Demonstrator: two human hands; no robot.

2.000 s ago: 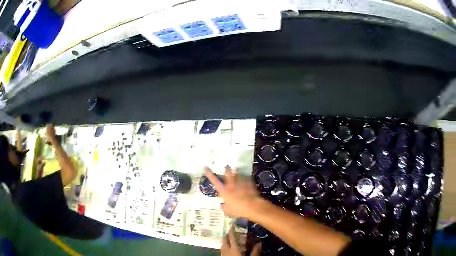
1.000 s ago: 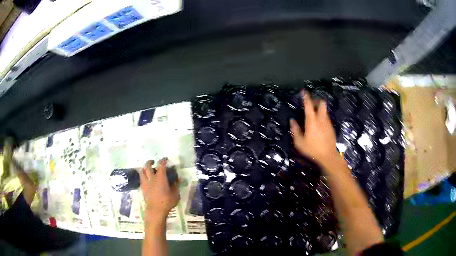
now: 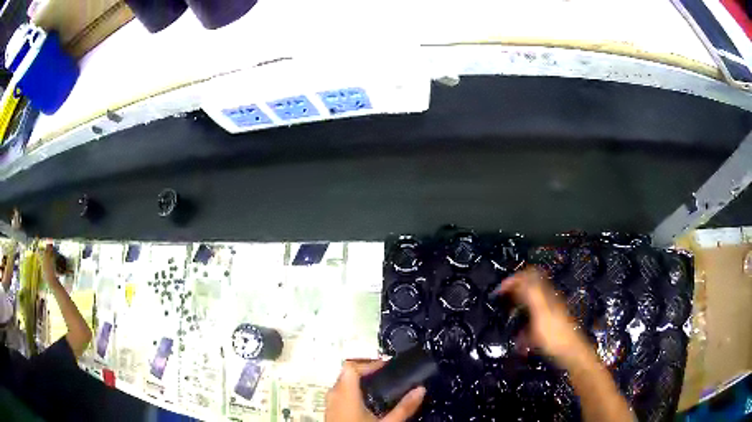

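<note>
My left hand (image 3: 350, 400) is low in the view at the blister tray's left edge, holding a black cylindrical housing (image 3: 400, 377) lying on its side. My right hand (image 3: 548, 321) is blurred over the glossy black blister tray (image 3: 455, 294), fingers pointing left and bent over the pockets. A dark shape lies under those fingers; whether they hold it cannot be told. Another black housing (image 3: 256, 341) stands on the paper-covered bench top (image 3: 309, 309), left of my left hand, with its ringed round end showing.
The dark conveyor belt (image 3: 330, 194) runs behind the tray, with a housing (image 3: 167, 203) and a smaller-looking one (image 3: 86, 204) on it. Small loose parts (image 3: 173, 284) lie on the bench. A power strip (image 3: 297, 109) hangs above. Another person's arm (image 3: 70, 309) is at the left.
My left hand has brought a housing from the bench rightward to the tray's edge. My right hand, at the bench two seconds ago, remains over the tray. The camera view has shifted.
</note>
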